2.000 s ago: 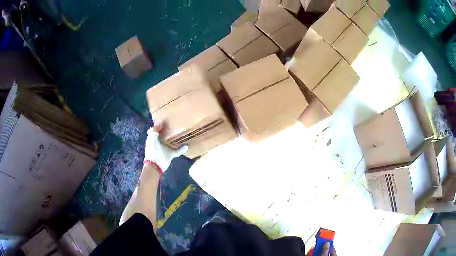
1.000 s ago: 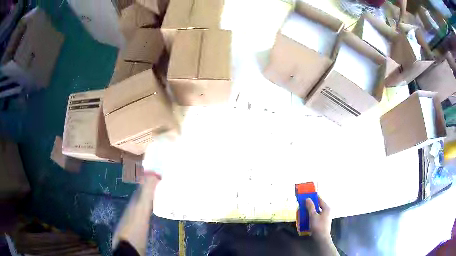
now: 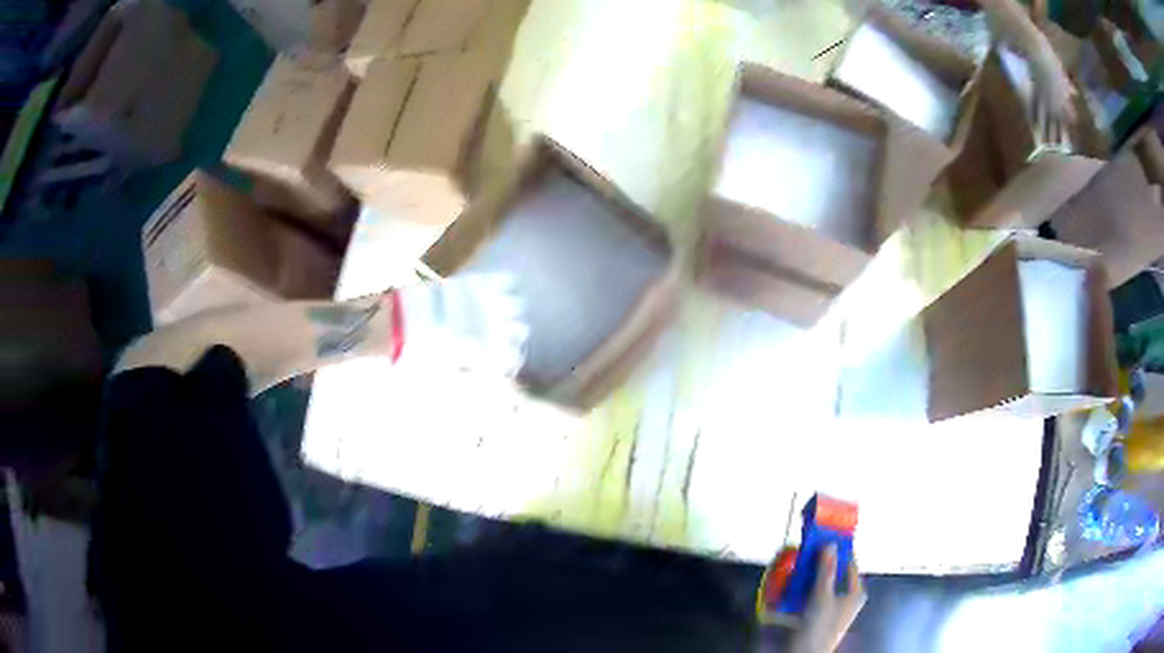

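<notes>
An open carton (image 3: 594, 287) with a pale grey inside stands in front of me on the bright table (image 3: 421, 434). My left hand (image 3: 479, 322), in a white glove with a red cuff, is at its left side; the fingers are blurred, so whether they grip it cannot be told. My right hand (image 3: 832, 605), bare, holds the blue tape dispenser (image 3: 807, 555) with its orange-red front end up, at the table's near edge.
Closed cartons (image 3: 415, 121) stand at the upper left, with another carton (image 3: 211, 249) at the left edge. Open cartons (image 3: 798, 166) with pale insides stand at the upper right, one more (image 3: 1021, 325) at the right. A person's arm (image 3: 1021, 38) shows at the top right.
The left hand has moved from the closed cartons at left to an open carton, which now stands nearer the table's middle. The right hand still holds the dispenser, slightly lower.
</notes>
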